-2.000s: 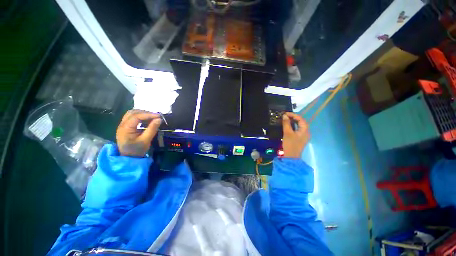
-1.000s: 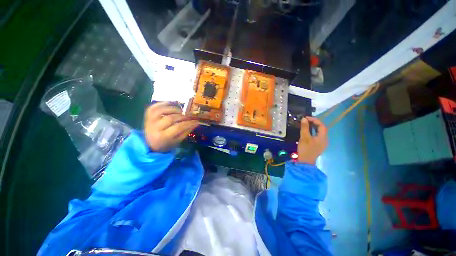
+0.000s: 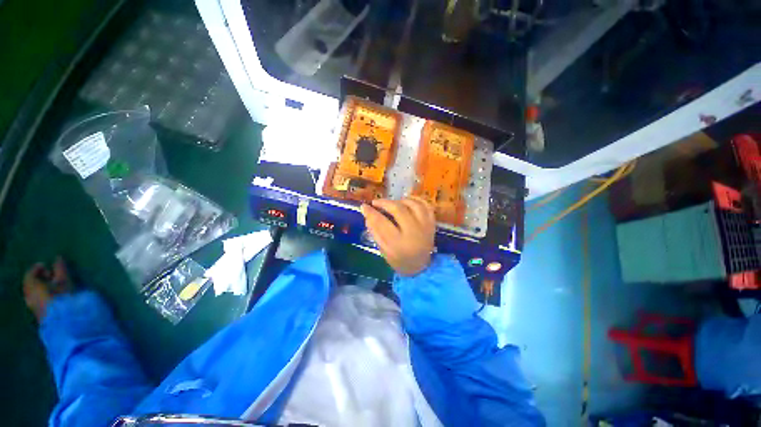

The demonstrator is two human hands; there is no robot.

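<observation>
The silver hole-grid plate (image 3: 405, 154) is out in front of the machine. The left orange fixture (image 3: 368, 147) has a dark star-shaped centre; the right orange fixture (image 3: 442, 169) is paler. My right hand (image 3: 403, 235) is over the plate's front edge and the blue panel. Its thumb and fingertips are close together by the left fixture's lower right corner; I cannot tell whether they hold a tiny part. My left hand (image 3: 47, 288) is small and blurred at the far left of the green bench, and its fingers are unclear.
The blue control panel (image 3: 288, 218) has red displays at left and round lit buttons at right. A clear zip bag (image 3: 163, 208), a small bag (image 3: 175, 290) and a crumpled white tissue (image 3: 238, 260) lie left. The machine's white frame (image 3: 576, 177) borders the opening.
The fixture plate has slid out from inside the machine. My left hand has moved from the plate to the far left bench. My right hand has moved left from beside the panel's right end.
</observation>
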